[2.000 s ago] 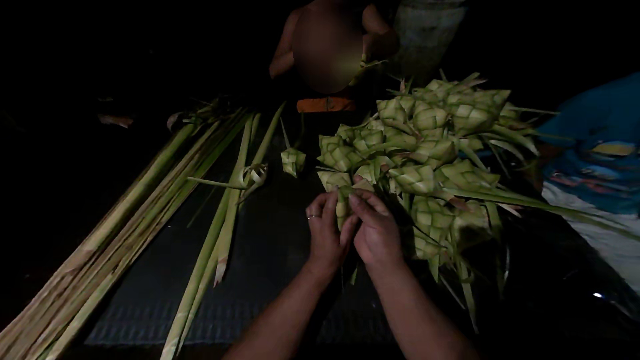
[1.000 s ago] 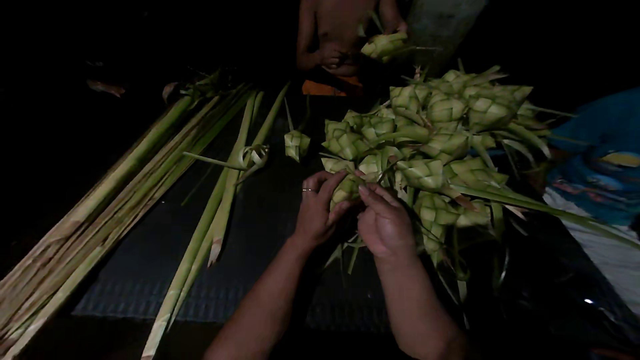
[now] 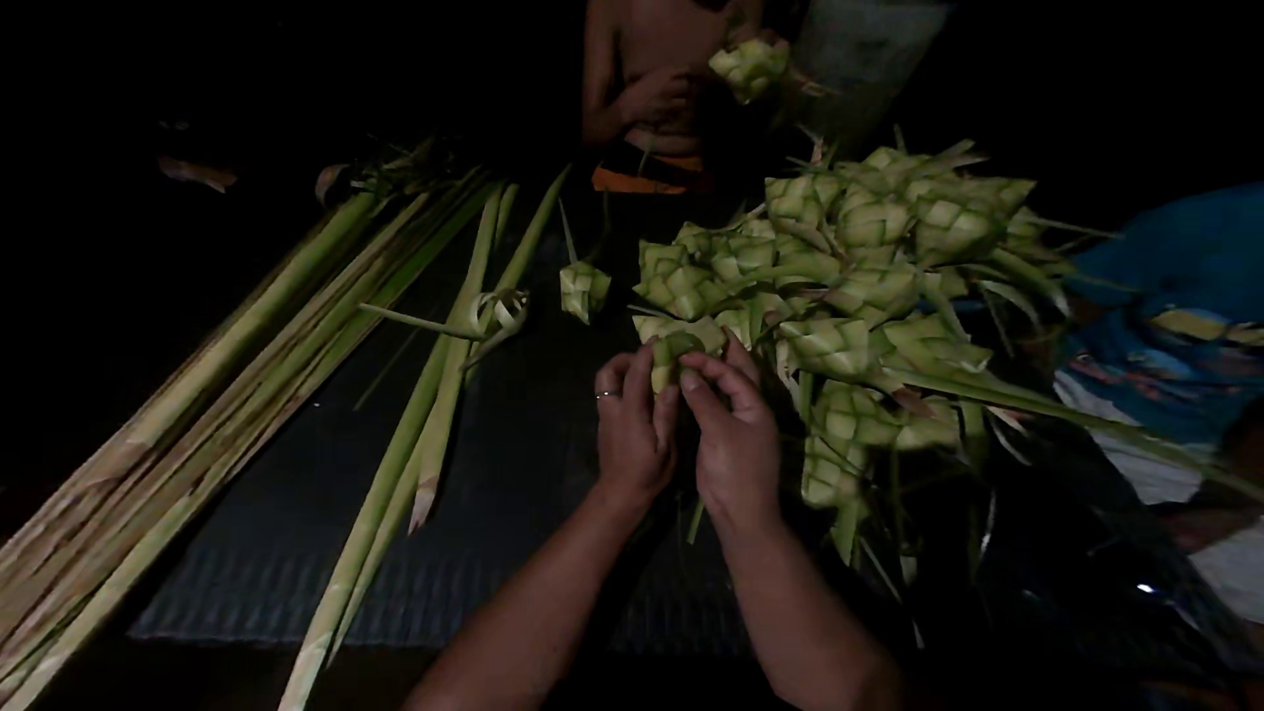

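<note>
Both of my hands hold one small woven palm-leaf pouch (image 3: pixel 671 357) between their fingertips. My left hand (image 3: pixel 635 425), with a ring on one finger, grips its left side. My right hand (image 3: pixel 736 434) pinches it from the right. Just beyond and to the right lies a heap of woven palm-leaf pouches (image 3: pixel 874 286) with loose leaf ends. A single small woven pouch (image 3: pixel 585 290) rests on the dark table, left of the heap. Farther left, a partly looped leaf strip (image 3: pixel 502 312) lies across several long palm leaves (image 3: pixel 400 444).
A bundle of long palm leaf stalks (image 3: pixel 207 395) spans the left side of the dark table (image 3: pixel 513 553). Across it, a person (image 3: pixel 667 99) holds a woven pouch (image 3: pixel 750 69). Another person in blue clothing (image 3: pixel 1175 306) is at the right edge.
My fingers have shifted around the small pouch, which stays in both hands. Across the table, the person's raised hand with a woven pouch has come up to one side since the earliest frame.
</note>
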